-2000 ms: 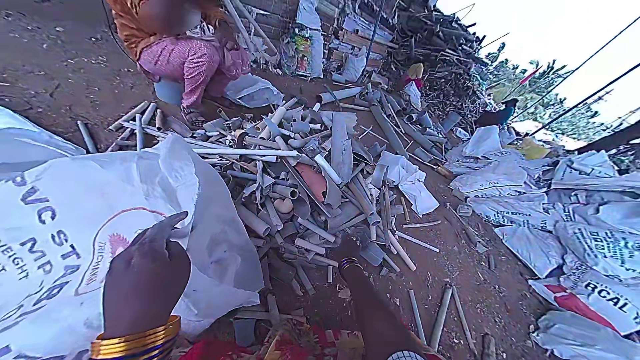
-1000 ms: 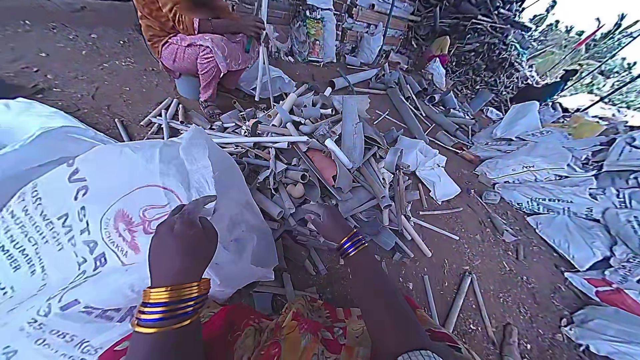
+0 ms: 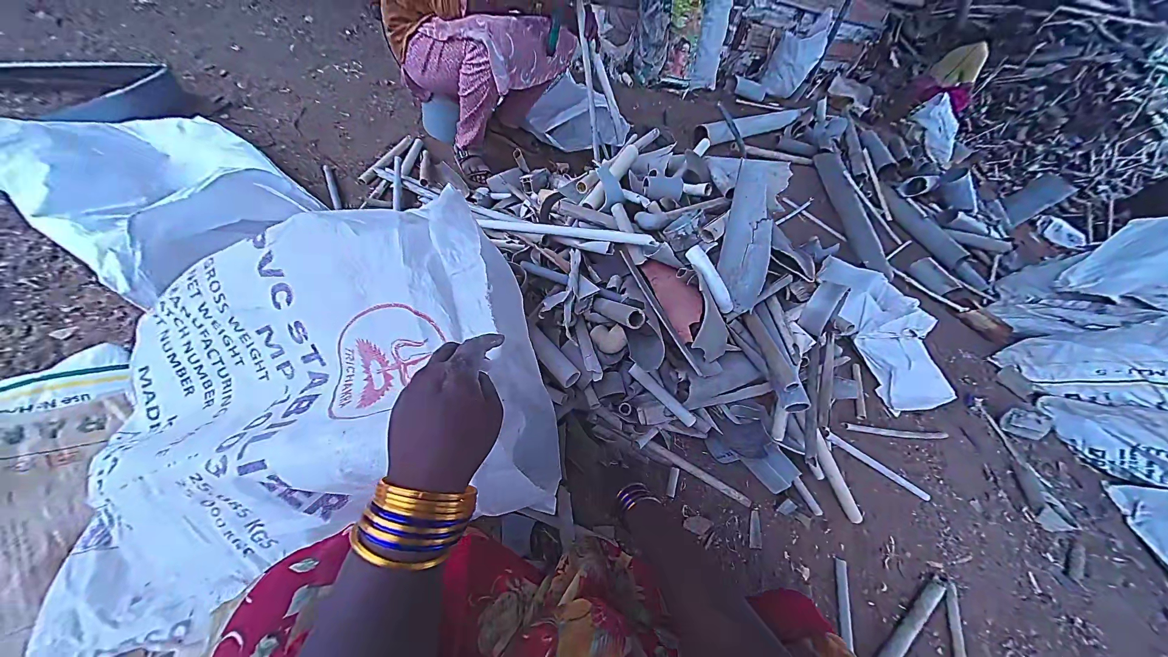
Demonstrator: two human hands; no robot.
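A large white woven plastic sack [image 3: 301,365] bearing printed writing and a red emblem lies at the left. My left hand [image 3: 447,406], with gold and blue bangles at the wrist, is on its right part, fingers curled at a fold of the sack. Beside the sack spreads a heap of grey and white plastic pipe pieces [image 3: 666,392], some split or flattened. My right hand [image 3: 593,470] reaches low at the near edge of this heap, right of the sack; it is dark and blurred, so whether it holds a piece cannot be told.
Beyond the heap a person [image 3: 470,73] sits low beside upright pipes. More white sacks [image 3: 1086,365] lie on the right. A crumpled white sheet [image 3: 890,338] touches the heap. Loose pipe pieces [image 3: 912,620] lie on the soil at the lower right. Sticks are piled at the back right.
My right hand has moved from over the near part of the heap, a second ago, down and left toward the sack's edge. My left hand stays at the sack. The view has shifted left.
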